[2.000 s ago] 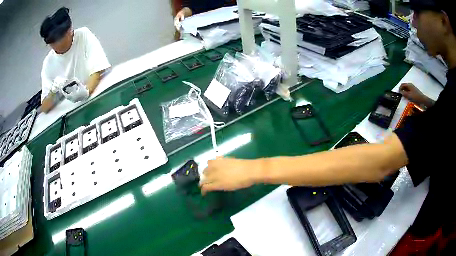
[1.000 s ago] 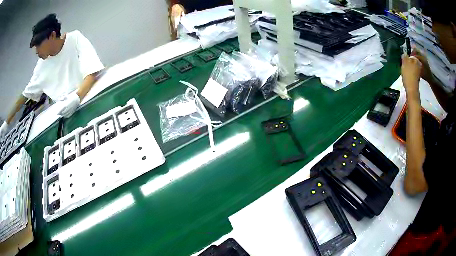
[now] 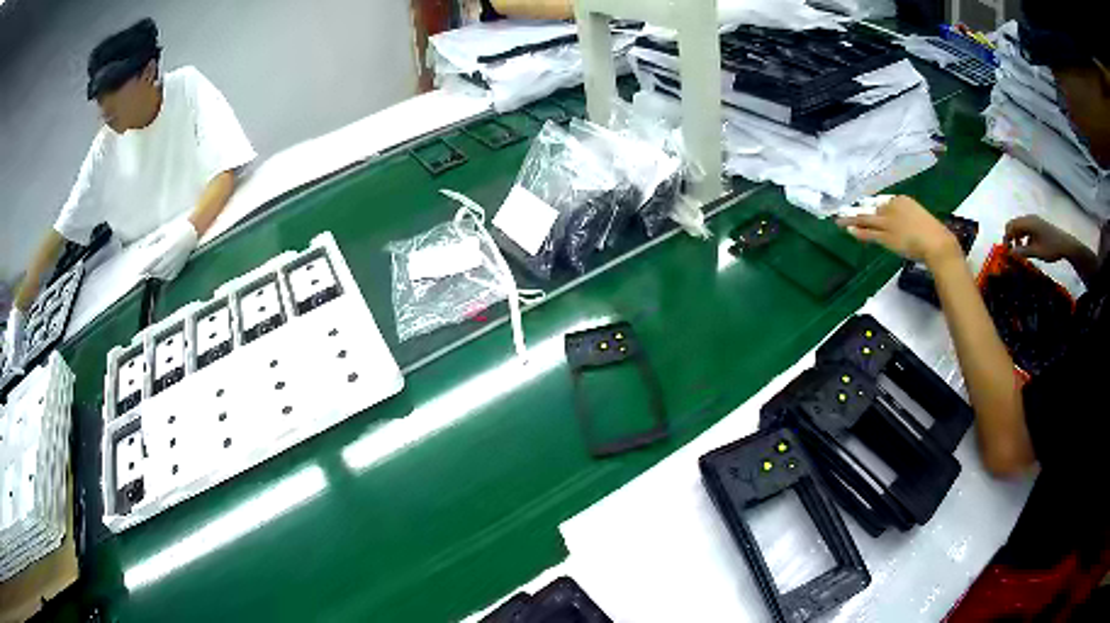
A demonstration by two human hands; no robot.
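Neither of my hands is in the picture. Nearest in front, a black phone housing (image 3: 799, 523) with yellow dots lies on the white covering sheet (image 3: 645, 535), beside an overlapping pile of black housings (image 3: 895, 456). More black housings (image 3: 560, 605) are cut off by the bottom edge. A single black housing (image 3: 617, 389) lies flat on the green belt (image 3: 463, 487). Another black housing (image 3: 797, 253) lies farther back on the belt, near the fingers of a black-shirted person. A white blister tray (image 3: 262, 377) holds black parts in its back row and one front-left pocket.
A black-shirted person (image 3: 1071, 402) sits at right by an orange basket (image 3: 1022, 310) of dark parts. A white-shirted person (image 3: 158, 146) with white gloves is at left. Plastic bags (image 3: 596, 195), a white strap (image 3: 505, 286), a pale post (image 3: 702, 110) and stacked trays (image 3: 34, 469) stand or lie around the belt.
The housing on the belt has shifted left and nearer. Another housing now lies behind it. The black-shirted person's arm has drawn back from the belt's middle, then moved to its right edge.
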